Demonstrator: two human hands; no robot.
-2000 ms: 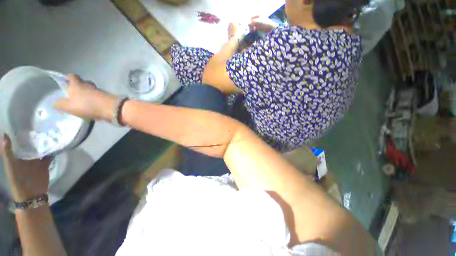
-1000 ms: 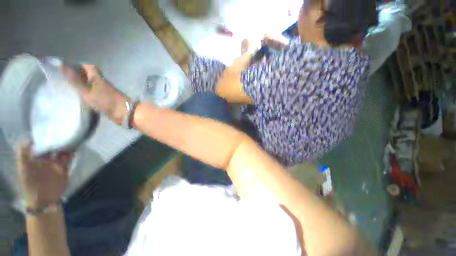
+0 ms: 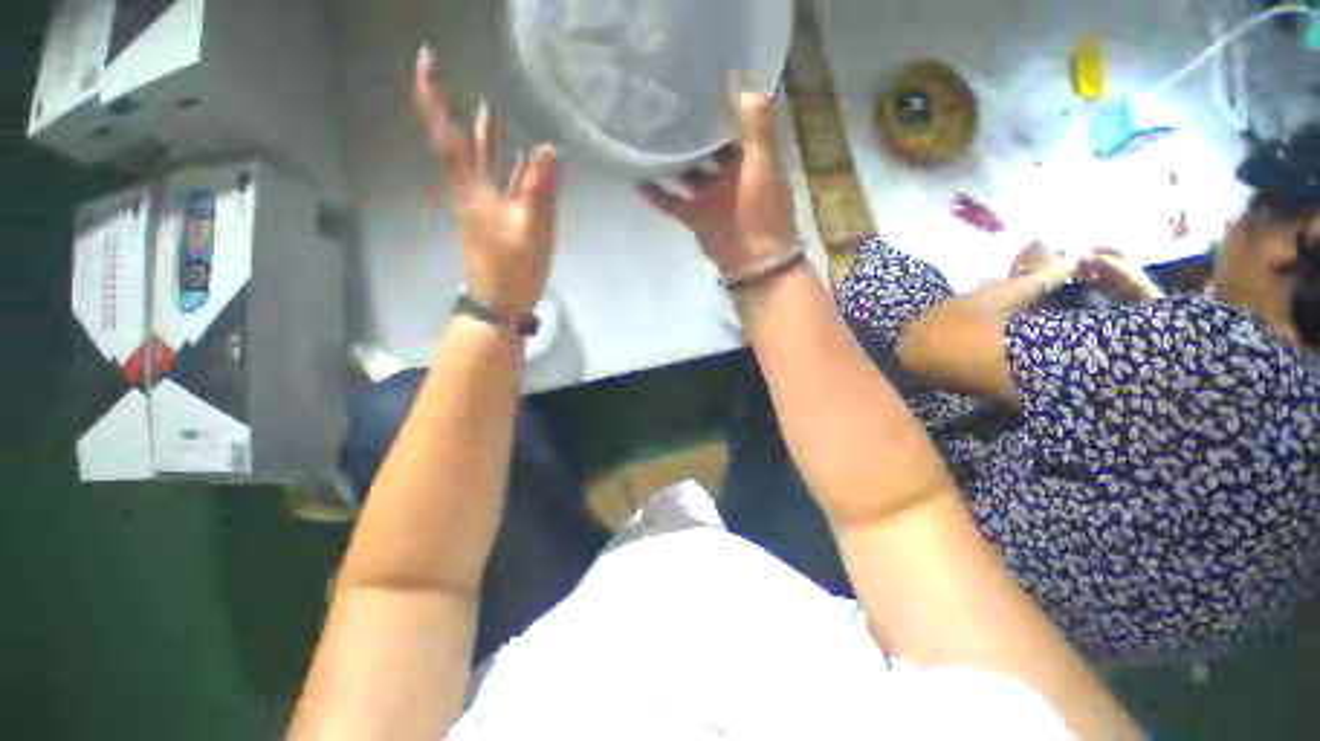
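A round translucent plastic tub (image 3: 652, 138) is at the top centre, its top cut off by the picture's edge. Pale small parts (image 3: 615, 73) show blurred inside it. My right hand (image 3: 735, 181) holds the tub at its lower right, thumb on the wall and fingers under it. My left hand (image 3: 502, 210) is open with spread fingers, left of the tub and apart from it, holding nothing. A low white tub (image 3: 550, 345) is partly hidden behind my left wrist at the bench's near edge.
White-grey bench (image 3: 637, 290) with a wooden strip (image 3: 832, 159) across it. Printed cartons (image 3: 203, 326) stand at left. At right, a neighbour in a patterned top (image 3: 1158, 463) works near a tan coil (image 3: 927, 113), red parts (image 3: 976, 213) and a yellow item (image 3: 1089, 68).
The view has swung left, bringing in the cartons. My left hand has let go of the tub; my right hand still holds it, now farther over the bench.
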